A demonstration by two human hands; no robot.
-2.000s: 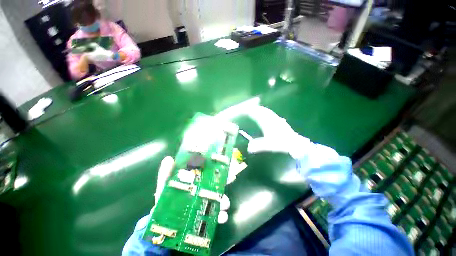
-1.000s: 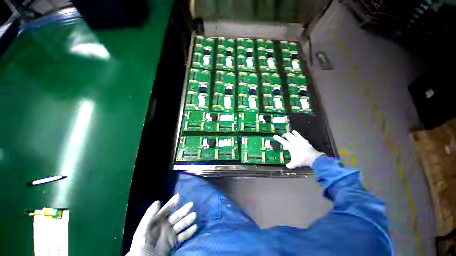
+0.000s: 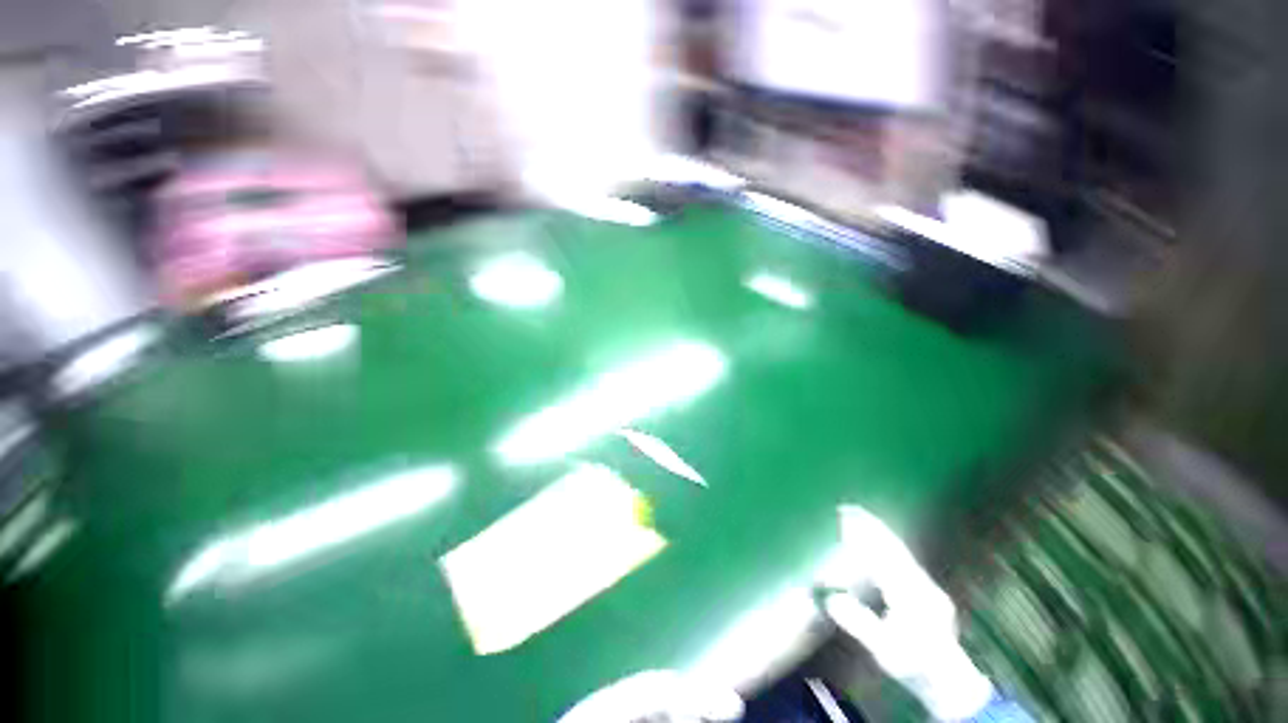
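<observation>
The frame is strongly blurred. A white label sheet (image 3: 544, 558) lies flat on the green bench, with a small yellow item (image 3: 644, 510) at its right end. A slim white marker pen (image 3: 661, 456) lies just beyond the sheet. My right hand (image 3: 897, 607), in a white glove, is at the bench's near right edge, fingers apart, with nothing seen in it. My left hand (image 3: 654, 699), also gloved, is cut off by the bottom edge; its fingers and what it may hold cannot be made out.
The tray of green circuit boards (image 3: 1144, 579) is at the right beside the bench. A dark bin (image 3: 961, 283) with white paper stands at the far right bench edge. A person in pink (image 3: 269, 223) is across the bench at left. A bright monitor (image 3: 843, 50) is at the back.
The view has swung from the board tray back to the bench. My right hand has left the boards in the tray and is now at the bench edge.
</observation>
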